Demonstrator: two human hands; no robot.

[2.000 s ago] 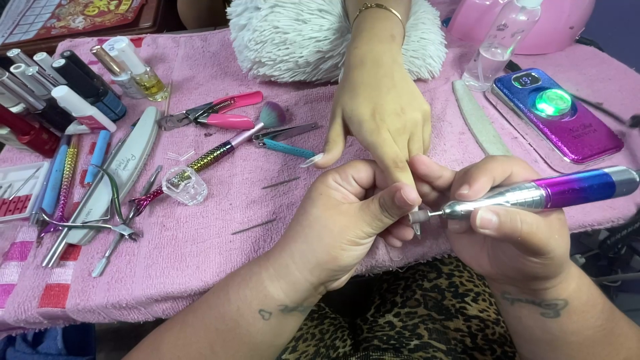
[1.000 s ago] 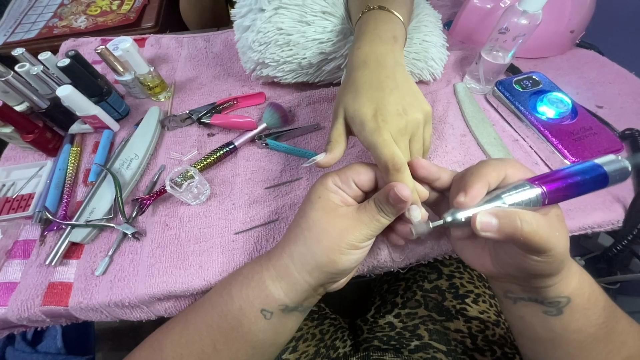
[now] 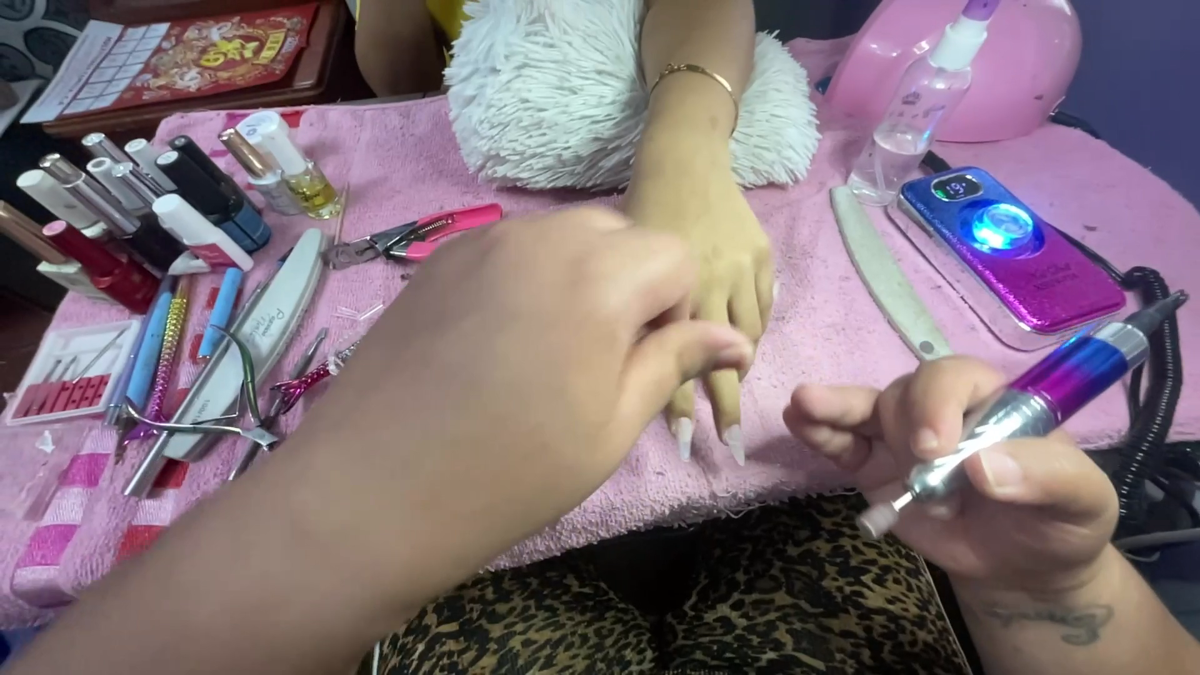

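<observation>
My right hand (image 3: 994, 469) holds an electric nail drill (image 3: 1050, 389) with a purple-blue metallic body, its pale bit pointing down to the left. My left hand (image 3: 562, 319) is raised, slightly blurred, over the back and fingers of the other person's hand (image 3: 703, 234); its fingers are bent, and whether they touch that hand or hold anything cannot be told. The other person's hand lies palm down on the pink towel (image 3: 787, 328), with long pale nails on the visible fingertips and a gold bracelet at the wrist. Their forearm rests on a fluffy white cushion (image 3: 544, 94).
Nail polish bottles (image 3: 122, 216), a white nail file (image 3: 272, 328), metal cuticle nippers (image 3: 248, 412) and pink-handled clippers (image 3: 431, 230) lie at left. At right are a curved file (image 3: 886, 272), a phone (image 3: 1012, 253), a spray bottle (image 3: 919, 112) and a black coiled cord (image 3: 1158, 403).
My left hand has let go of the other person's finger and moved up over their hand. My right hand has drawn away to the right with the drill.
</observation>
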